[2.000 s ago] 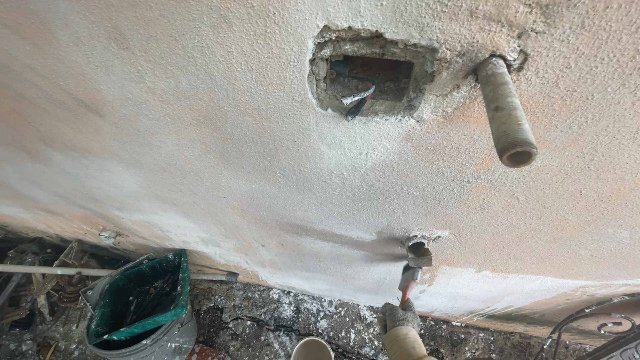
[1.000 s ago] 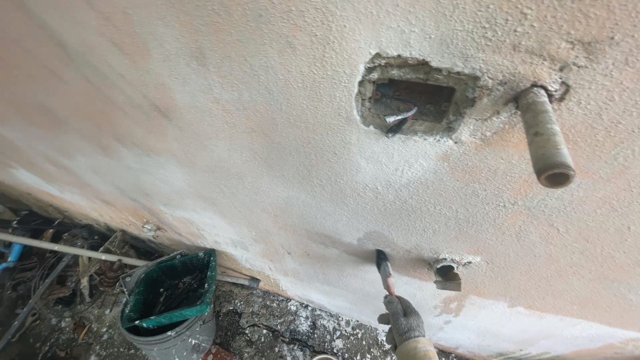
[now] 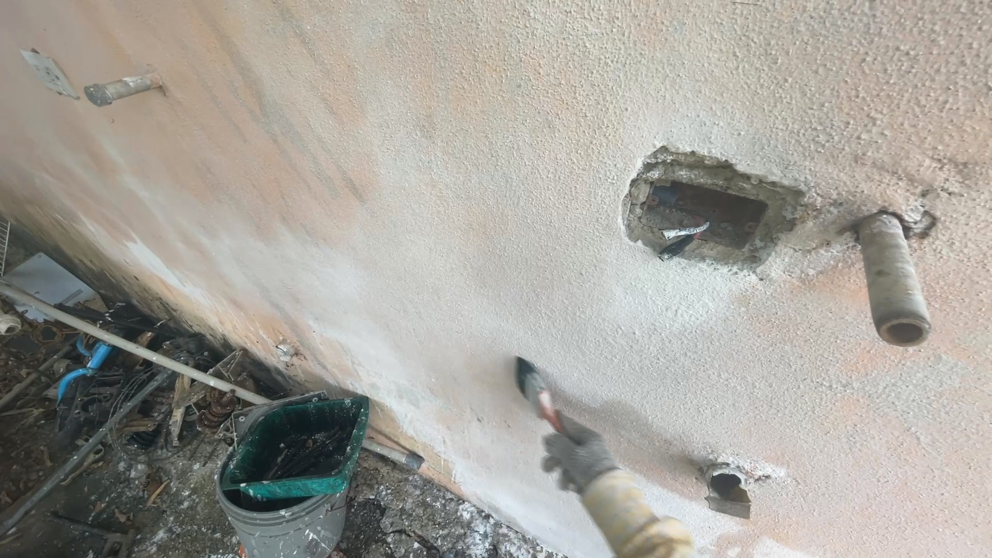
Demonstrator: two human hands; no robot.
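My right hand (image 3: 577,456), in a grey work glove below a yellowish patterned sleeve, grips the reddish handle of a paintbrush (image 3: 536,387). The brush's dark bristles are at the rough plastered wall (image 3: 434,271), up and left of a round pipe opening (image 3: 726,484). Whitish coating covers much of the wall over peach-coloured patches. Above and right of the hand, a broken rectangular recess (image 3: 709,213) holds loose wire ends. My left hand is out of view.
A thick pipe stub (image 3: 891,279) juts out at right, a thinner one (image 3: 124,88) at upper left. Below left stand a grey bucket (image 3: 291,527) with a green plastic container (image 3: 298,488) in its top, a long pale pole (image 3: 132,346) and piled debris (image 3: 116,418).
My right hand has moved the brush left along the wall, away from the round pipe opening where it was two seconds ago. The view has shifted left.
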